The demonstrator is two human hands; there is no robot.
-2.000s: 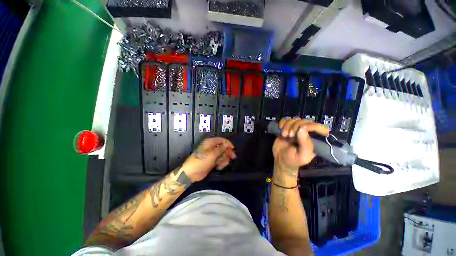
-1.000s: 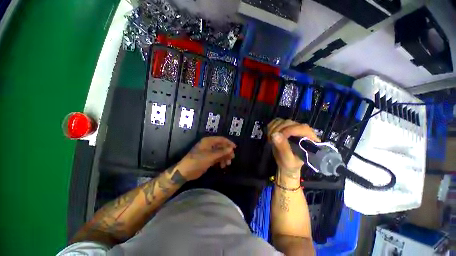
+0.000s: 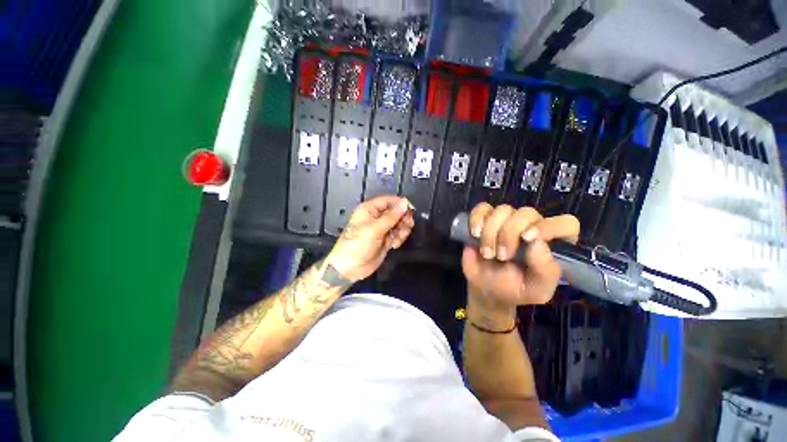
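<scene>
My right hand (image 3: 513, 255) is closed around the grey-and-black electric screwdriver (image 3: 595, 272), held nearly level with its tip pointing left toward my left hand. My left hand (image 3: 375, 233) is in front of the row, thumb and fingertips pinched together near the screwdriver tip; a tiny light-coloured bit shows at the fingertips, too small to identify. Long black housings (image 3: 310, 194) lie side by side, each with a silver-white metal plate (image 3: 349, 154) on it. The lower ends of the middle housings are partly hidden by my hands.
Red parts bins (image 3: 471, 100) and blue bins (image 3: 542, 110) show through the housings' upper ends. Shiny metal fittings (image 3: 298, 30) lie at back left. A red pot (image 3: 206, 167) is at the belt's edge, a white tray (image 3: 703, 224) right, a blue crate (image 3: 669, 371) with housings low right.
The view has shifted and turned. The screwdriver has swung from pointing up-left to nearly level, its tip now closer to my left fingertips. The plates right of my right hand are now uncovered.
</scene>
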